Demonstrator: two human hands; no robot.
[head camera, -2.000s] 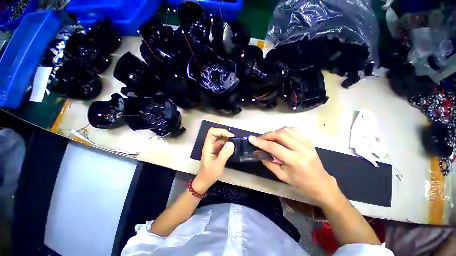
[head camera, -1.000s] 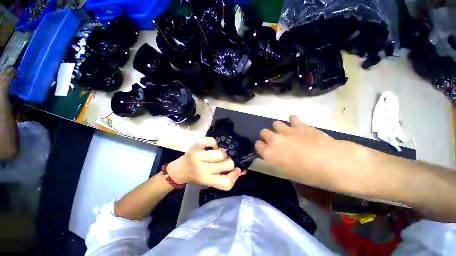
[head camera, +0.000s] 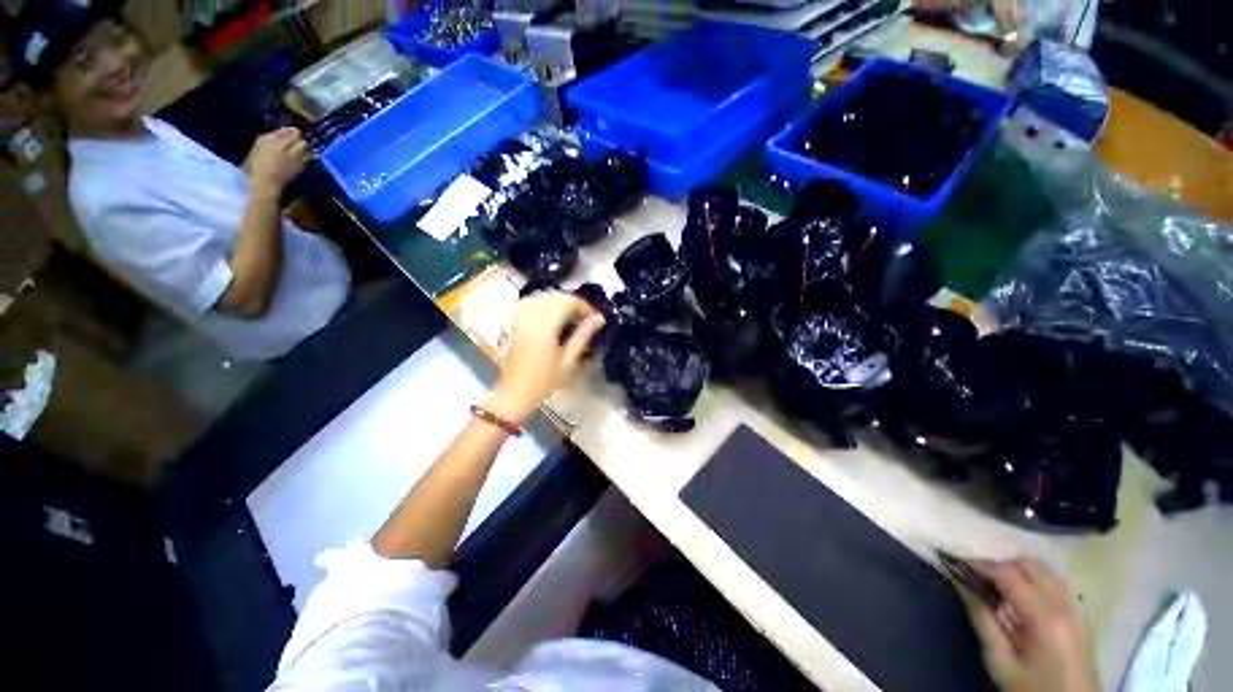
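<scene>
My left hand (head camera: 544, 349) is at the left end of the heap of black plastic housings, its fingers against a dark housing (head camera: 595, 314). The fingers partly cover that housing, and I cannot tell whether they grip it. Another glossy black housing (head camera: 659, 373) lies just to its right. My right hand (head camera: 1038, 625) is at the lower right, over the far end of the dark work mat (head camera: 825, 561). It holds slim pointed pliers (head camera: 963, 573), tips towards the heap; the bottom edge cuts off part of the hand.
Housings (head camera: 828, 349) are heaped behind the mat. Blue bins (head camera: 436, 135) stand at the back; one (head camera: 886, 135) holds black parts. A clear plastic bag (head camera: 1129, 277) is at right, a white cloth or glove (head camera: 1166, 646) at lower right. A person (head camera: 203, 223) is at the upper left.
The view has turned left. My left hand has moved from over the mat to the heap's left end. My right hand has moved apart from it; no housing shows over the mat now.
</scene>
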